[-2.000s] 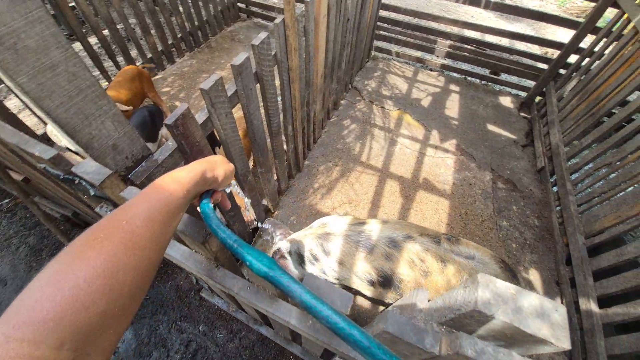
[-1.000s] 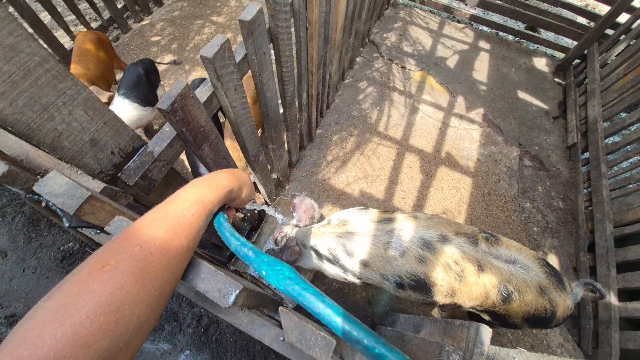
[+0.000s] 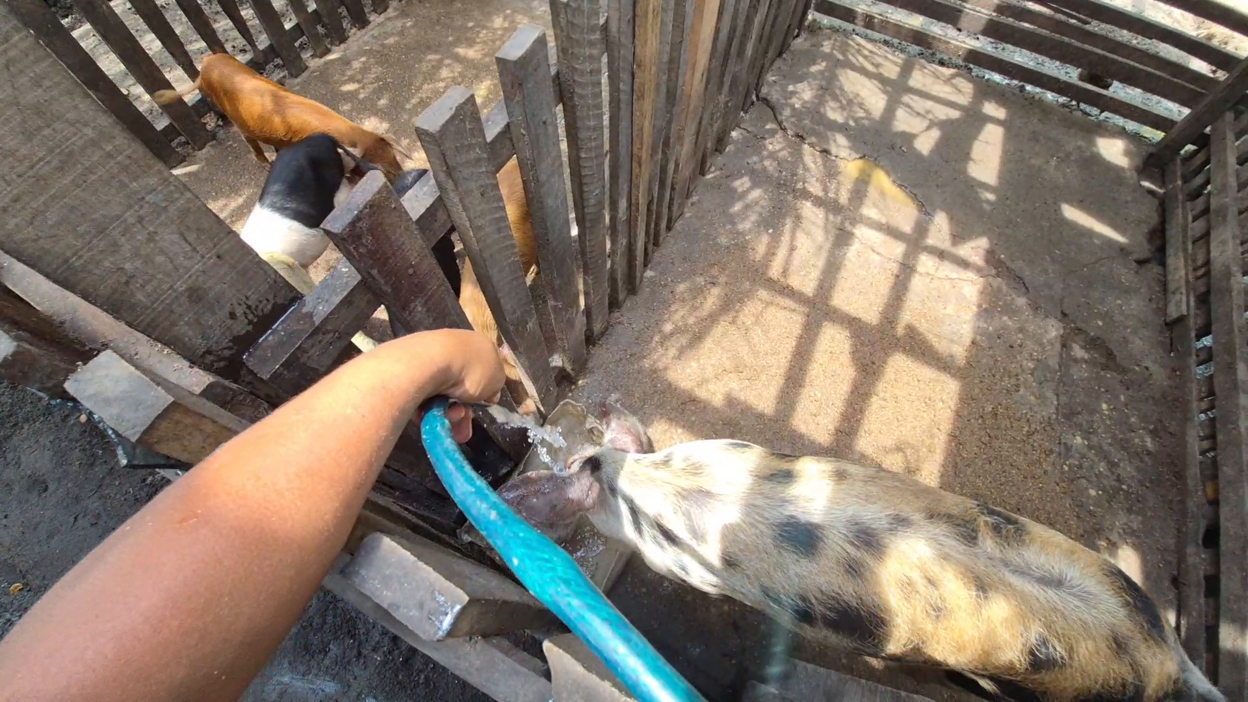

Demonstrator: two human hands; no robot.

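My left hand [image 3: 463, 375] reaches in from the lower left, shut on a blue-green hose [image 3: 561, 575] near its outlet. Water [image 3: 531, 429] pours from beside the fingers towards a trough [image 3: 573, 424] at the foot of the slatted partition. A spotted pig [image 3: 829, 546], cream with black patches, stands along the near side of the pen with its head at the trough, just right of my hand; its snout is hidden. The hose runs down past its ear to the bottom edge. My right hand is not in view.
A wooden slat partition [image 3: 531, 166] separates this concrete-floored pen [image 3: 838, 322] from another, where a brown pig [image 3: 283, 112], a black-and-white pig [image 3: 297, 195] and part of another stand. Rough boards [image 3: 429, 585] top the near fence. More slats [image 3: 1224, 322] line the right side.
In the neighbouring pen, the brown pig and the black-and-white pig have changed position, and more of both shows. My left hand keeps hold of the hose. The view has shifted.
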